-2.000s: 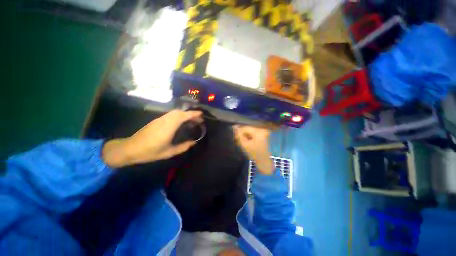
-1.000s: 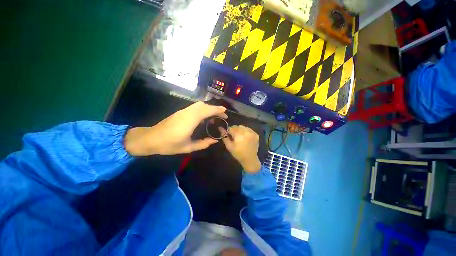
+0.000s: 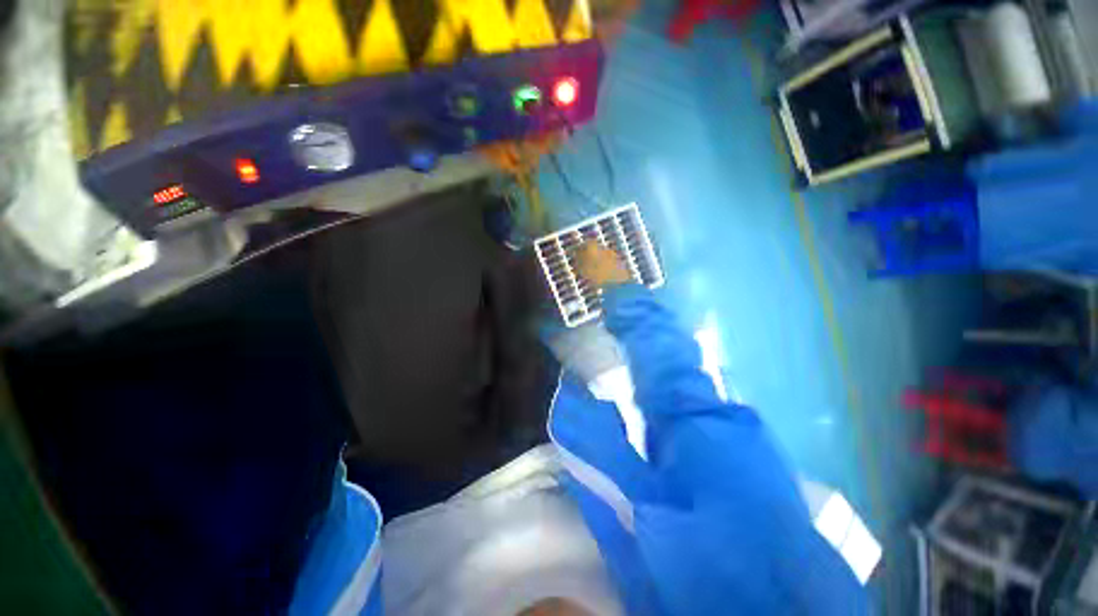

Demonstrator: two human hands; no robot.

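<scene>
The white grid parts tray (image 3: 647,236) with dark pieces in its cells lies low to the right of my lap. My right hand (image 3: 600,264) is over the tray, fingers down at its cells; it is small and blurred, so I cannot tell whether it grips a piece. My left hand is not in view, and neither is the round ring.
The press's dark blue control panel (image 3: 373,142) with red display, dial and lights crosses the upper left, below the yellow-and-black bed (image 3: 289,42). Crumpled clear plastic (image 3: 72,229) is at left. Blue and red stools (image 3: 921,229) and a framed box (image 3: 861,108) stand at right.
The view has swung right and down. My right hand has left the ring and reached to the tray. My left hand, which held the ring, has gone out of the picture.
</scene>
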